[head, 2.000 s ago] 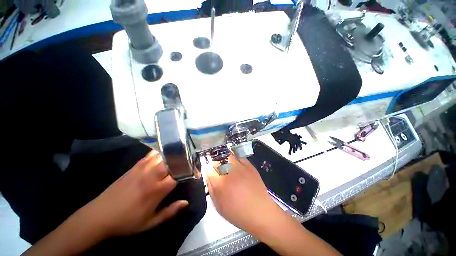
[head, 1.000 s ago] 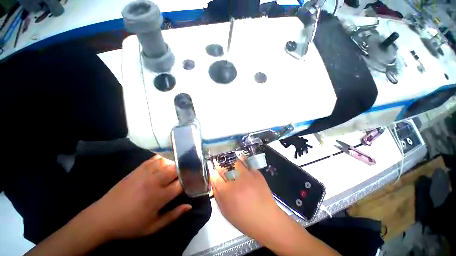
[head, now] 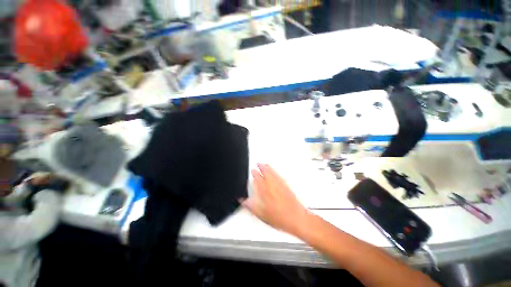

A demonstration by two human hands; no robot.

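The black garment [head: 196,157] lies bunched on the white table left of the sewing machine, with part hanging over the front edge. My right hand [head: 274,199] is beside its right edge; a fingertip or thumb meets the cloth, but blur hides whether it grips. My left hand is not in view. The white sewing machine [head: 370,115] stands at the right, its needle area [head: 335,163] free of cloth. A black strip [head: 409,120] drapes over the machine.
A smartphone [head: 390,216] with a white cable lies at front right. Beside it are small black loops [head: 402,184] and pink-handled snips [head: 472,208]. At left are grey cloth [head: 89,152], a dark oval object [head: 114,202] and another person's pale sleeve [head: 31,224]. More machines stand behind.
The view has swung left and widened. The garment is out from under the needle and bunched left of the machine. My right hand has left the needle area; my left hand has gone from view.
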